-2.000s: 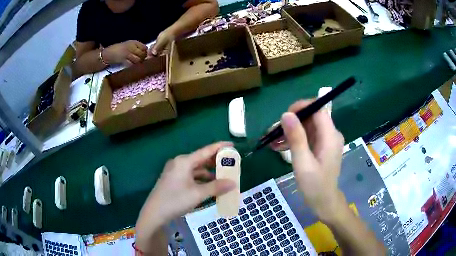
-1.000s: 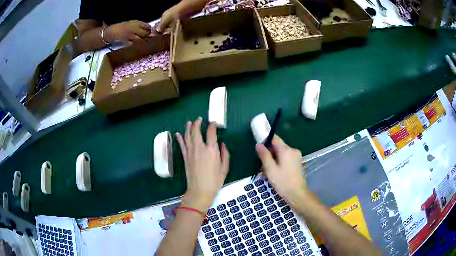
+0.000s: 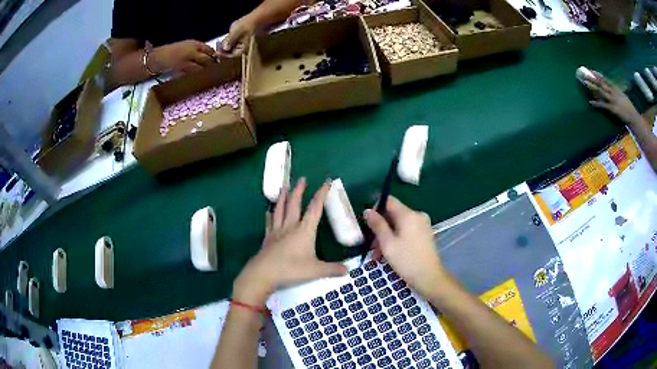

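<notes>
My right hand (image 3: 407, 238) holds the black tweezers (image 3: 383, 198), their tip pointing down at the top edge of the label sheet (image 3: 360, 317), which has rows of small black labels. My left hand (image 3: 292, 241) is spread with fingers apart, its thumb over the sheet's upper left corner. A white housing (image 3: 342, 212) lies tilted on the green belt between my hands, near my left index fingertip. Another white housing (image 3: 276, 171) lies just beyond my left fingertips, and one more (image 3: 413, 154) lies beyond the tweezers.
More housings (image 3: 204, 238) lie along the green belt (image 3: 497, 122) to the left. Cardboard boxes (image 3: 310, 97) of pink, black and beige parts stand across it. A person's hands (image 3: 191, 56) are behind them. Another hand (image 3: 612, 97) touches a housing at far right. Printed card (image 3: 504, 267) lies under the sheet.
Since two seconds ago my left hand has let go of the labelled housing. Over the last second the belt's housings have shifted left, and the tweezers' tip has come down to the sheet. A hand has appeared at right.
</notes>
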